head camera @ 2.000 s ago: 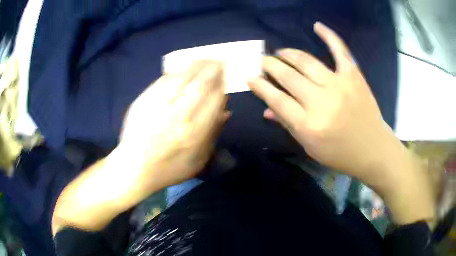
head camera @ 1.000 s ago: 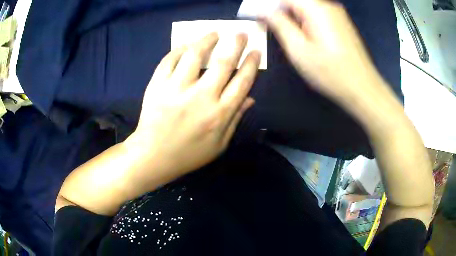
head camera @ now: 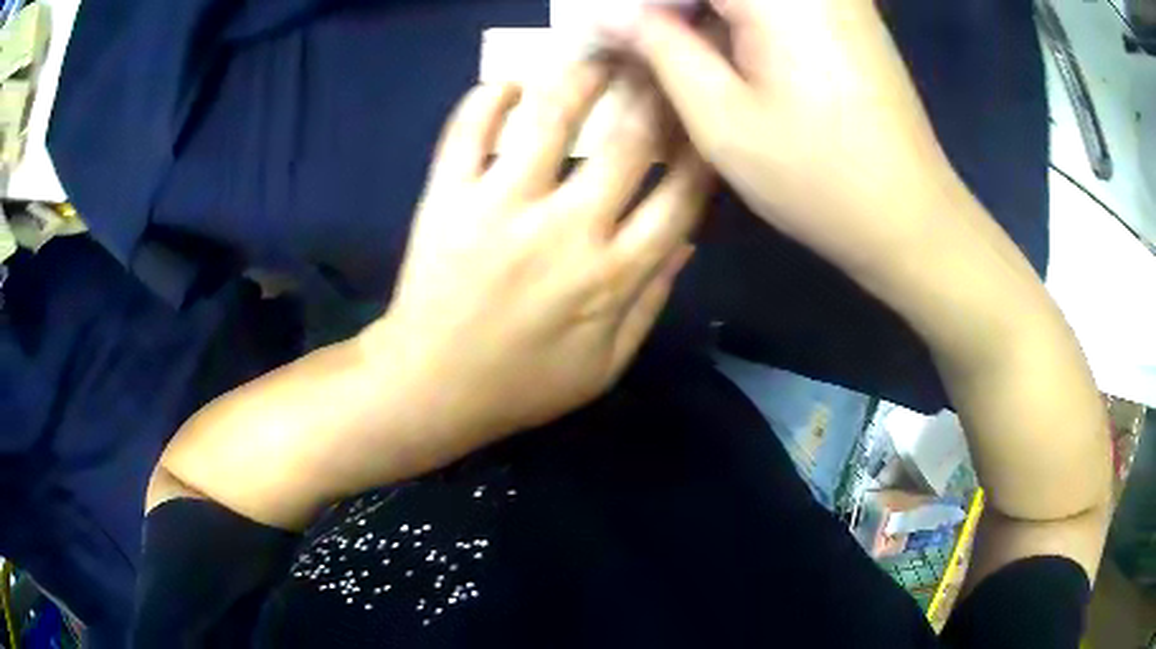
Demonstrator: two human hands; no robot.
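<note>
A large navy cloth (head camera: 330, 165) lies over the white machine table. A white card template (head camera: 513, 55) lies on it at the top centre, mostly covered by my hands. My left hand (head camera: 545, 228) lies palm down with spread fingers, pressing the template onto the cloth. My right hand (head camera: 761, 89) is at the top, just above and right of the left fingers. It holds a small white flat piece, likely tailor's chalk (head camera: 577, 15), at the upper edge of the template. The right fingertips are blurred.
Grey metal thread snips (head camera: 1078, 102) lie on the white table (head camera: 1103, 292) at the right. Crumpled navy cloth (head camera: 89, 406) hangs low at the left. Tan scraps (head camera: 19, 102) are at the left table edge. A crate with papers (head camera: 919, 469) stands below the table at the right.
My right hand has come off the template and now holds the white piece, moving left along the template's top edge. My left hand has flattened, spreading its fingers over the template.
</note>
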